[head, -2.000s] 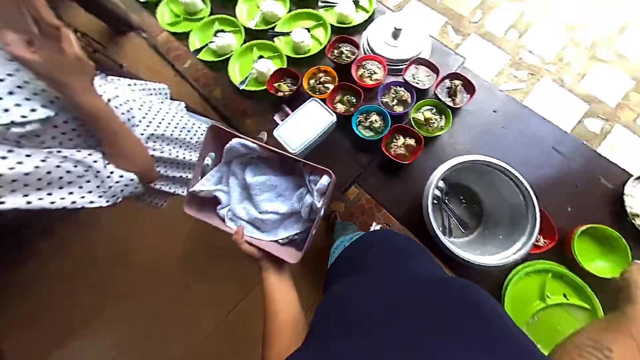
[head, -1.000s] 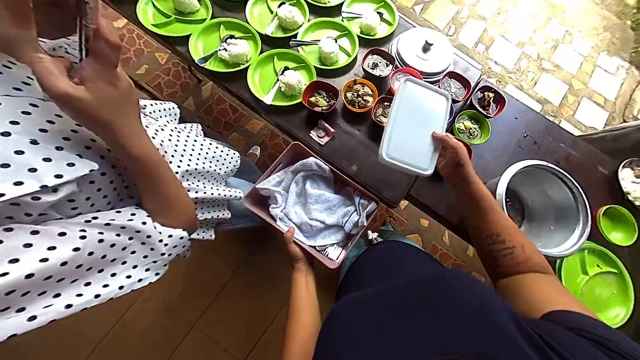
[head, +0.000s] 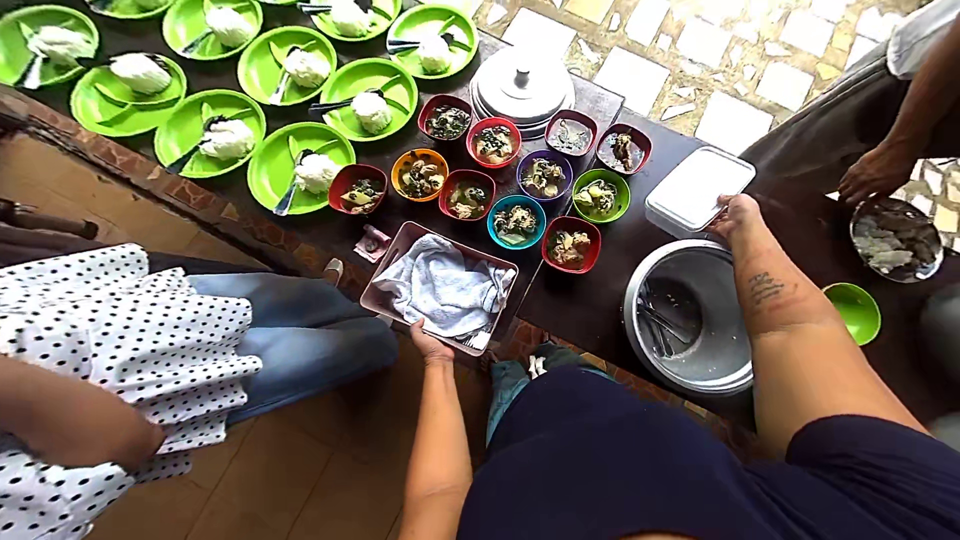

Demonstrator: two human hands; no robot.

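My left hand (head: 431, 343) grips the near edge of a pink plastic bin (head: 373, 300), which holds a crumpled white towel (head: 450, 285) and some metal cutlery (head: 477, 339). The bin is at the table's edge, just below the soup bowls. My right hand (head: 735, 216) holds a clear plastic container with a white lid (head: 701, 184) by its near right side, over the dark table beyond the big pot. That large aluminum pot (head: 637, 337), with utensils inside, stands just below the container, partly hidden by my right forearm.
Green plates (head: 259, 169) of rice stand at the upper left. Colorful soup bowls (head: 572, 262) and a lidded white pot (head: 523, 82) fill the middle. At right, another person's hand (head: 877, 176) is at a metal bowl (head: 896, 240), near a green bowl (head: 855, 311). A person in dotted clothing stands left.
My right hand has carried the white-lidded container from beside the soup bowls, where it lay at first, rightward to beyond the big pot. The bin has moved toward the table edge.
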